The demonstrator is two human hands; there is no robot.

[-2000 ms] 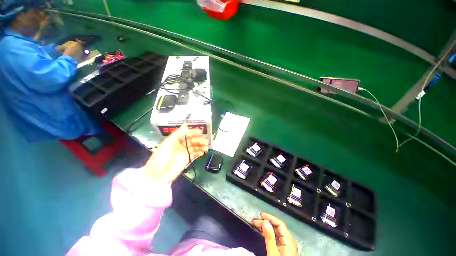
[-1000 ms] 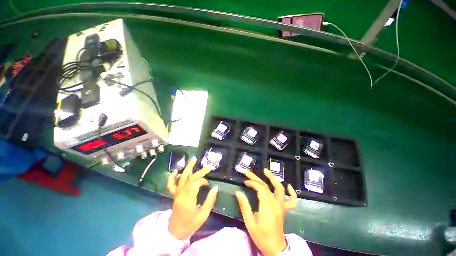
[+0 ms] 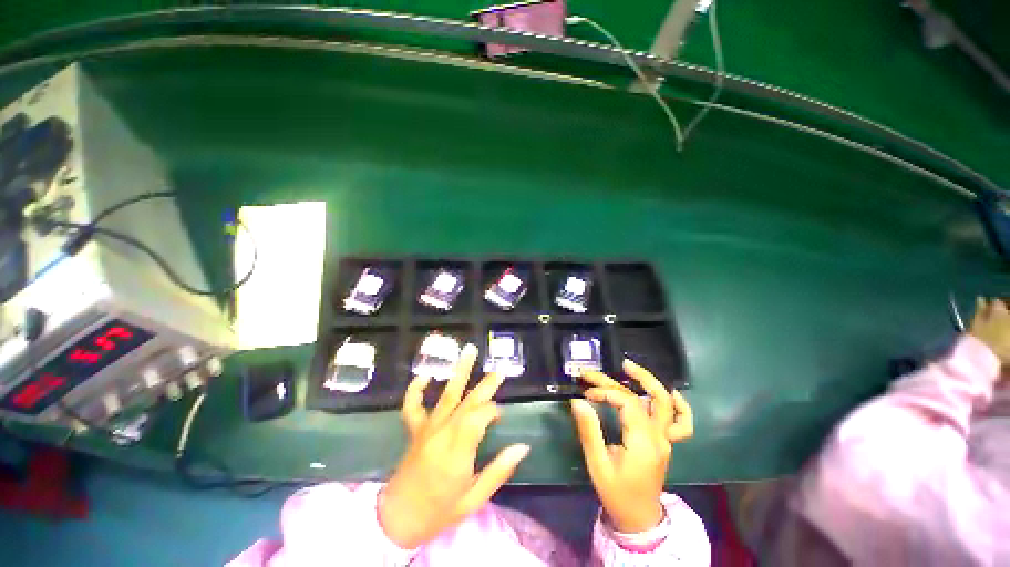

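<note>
A black parts tray with ten pockets lies on the green bench. Several small square units with lit white screens sit in its pockets, such as one at the front left; the two right-end pockets hold none. My left hand is over the tray's front edge with fingers spread, fingertips at the front-row units. My right hand is at the front edge further right, fingers apart, fingertips near the rightmost front unit. Neither hand grips anything. A dark unit lies left of the tray.
A power supply with red digits and cables stands at the left. A white sheet lies beside it. A pink-edged device with a white cable is on the rear rail. A person's pink sleeve is at the right.
The view has swung right. My left hand has left the power supply front and both hands are now over the tray. The person in blue is out of view; a pink-sleeved person has appeared.
</note>
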